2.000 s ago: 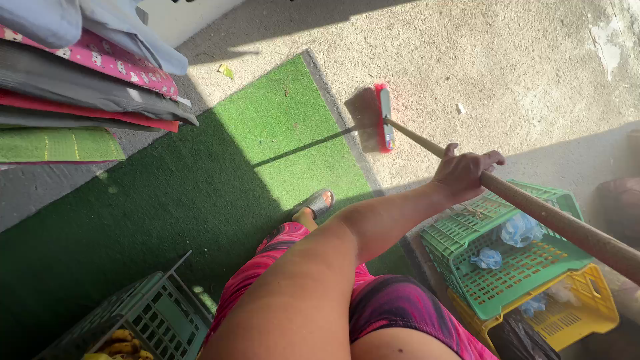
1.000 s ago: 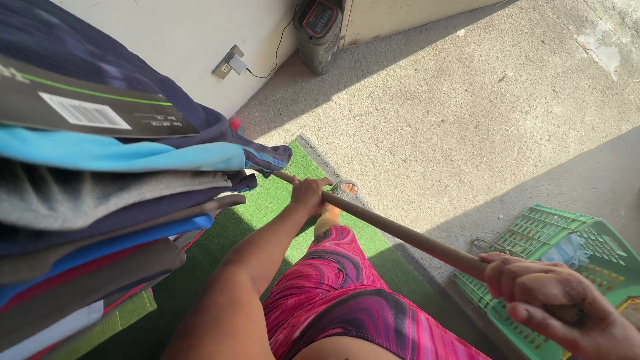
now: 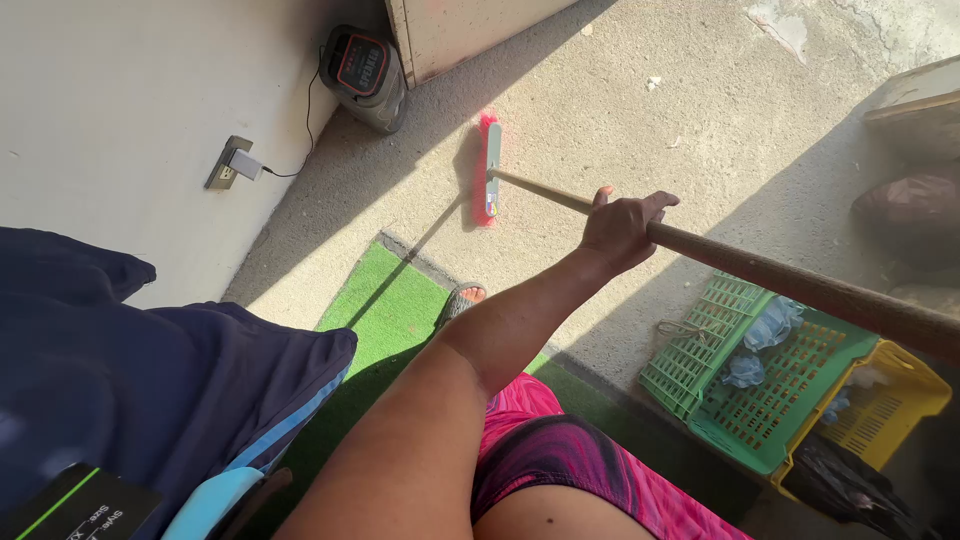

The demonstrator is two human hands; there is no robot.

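A push broom with pink bristles and a grey head (image 3: 493, 169) rests on the sunlit concrete floor. Its long wooden handle (image 3: 757, 266) slopes down to the right and leaves the frame at the right edge. Around the middle of the visible handle is my left hand (image 3: 622, 229), with a thumb and a finger sticking out above it. My left arm crosses the frame from the bottom. My right hand is outside the frame.
Dark folded or hanging clothes (image 3: 172, 375) fill the lower left. A speaker (image 3: 364, 79) stands by the wall, near a plugged-in charger (image 3: 244, 165). Green artificial turf (image 3: 390, 300) lies by my sandalled foot (image 3: 463, 300). At right are green (image 3: 780, 390) and yellow (image 3: 911, 382) plastic crates.
My left hand has moved right with the handle. The broom head, hidden behind clothes one second ago, shows on the concrete. My right hand, then on the handle, has left view.
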